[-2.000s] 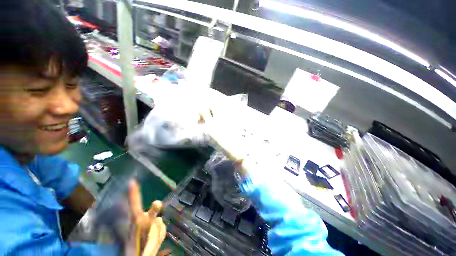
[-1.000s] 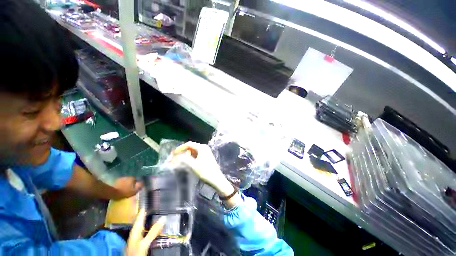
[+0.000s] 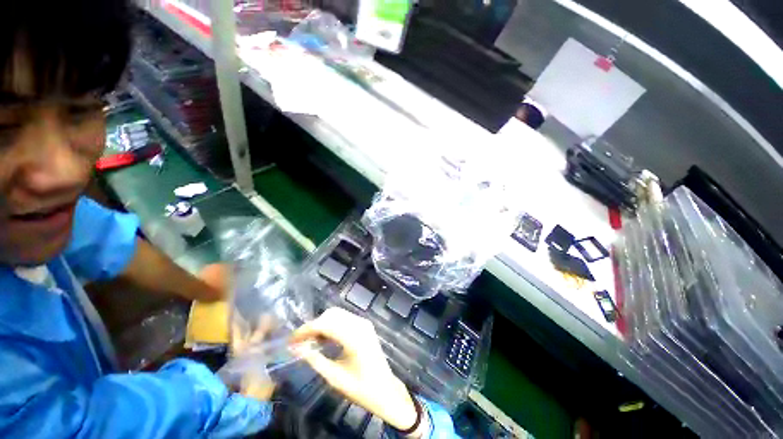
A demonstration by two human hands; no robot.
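My right hand [image 3: 356, 364], with a dark band at its wrist, pinches the edge of a clear plastic bag [image 3: 268, 279] at the lower middle. Another hand [image 3: 253, 377] is partly hidden behind the bag's lower end; I cannot tell whether it is my left hand or the neighbouring worker's. What the bag holds is blurred. A large blister tray [image 3: 462, 383] lies beyond my right hand, with grey-faced parts [image 3: 361, 296] and a dark keypad part [image 3: 462, 350] in its pockets. A crinkled clear bag [image 3: 421, 249] with something dark inside rests at the tray's far edge.
A worker in a blue smock [image 3: 51, 343] is close at the left, by a yellow flat piece [image 3: 209, 324]. A white bottle [image 3: 185, 219] stands on the green bench. The white shelf [image 3: 343, 146] bears small parts [image 3: 527, 231]. Stacked clear trays [image 3: 704, 291] are at the right.
The dark strip of panels seen between the hands is no longer clearly visible; a clear bag is there now. My right hand has moved down, and more of the large tray shows.
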